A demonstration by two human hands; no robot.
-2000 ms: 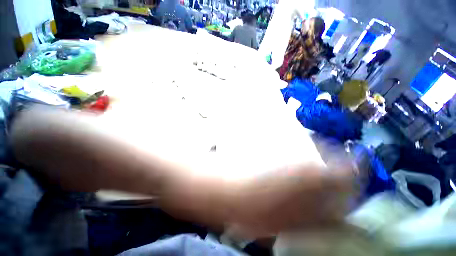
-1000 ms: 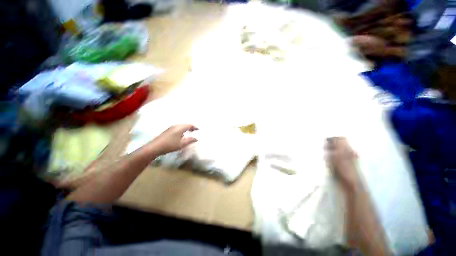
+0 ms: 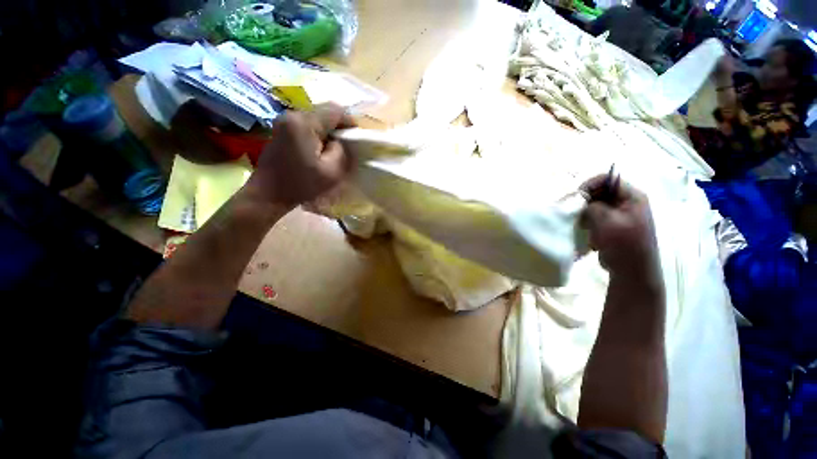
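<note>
A cream garment is stretched between my two hands above the table's front part, its lower folds hanging onto the wood. My left hand is closed on its left end. My right hand grips its right end. A small dark pointed tip, which looks like thread snips, sticks up from my right fingers; the rest is hidden in the hand. Large cream layers lie on the right and hang over the table's front edge.
The wooden table bears a red tray of papers, yellow paper pieces and a dark bottle at left. A green basket stands behind. Gathered cream strips lie at the back, blue material at right. A person is at upper right.
Both hands were apart over the cream cloth, my left one with spread fingers. Now both are raised and grip the garment, pulling a band of it taut. The view has shifted.
</note>
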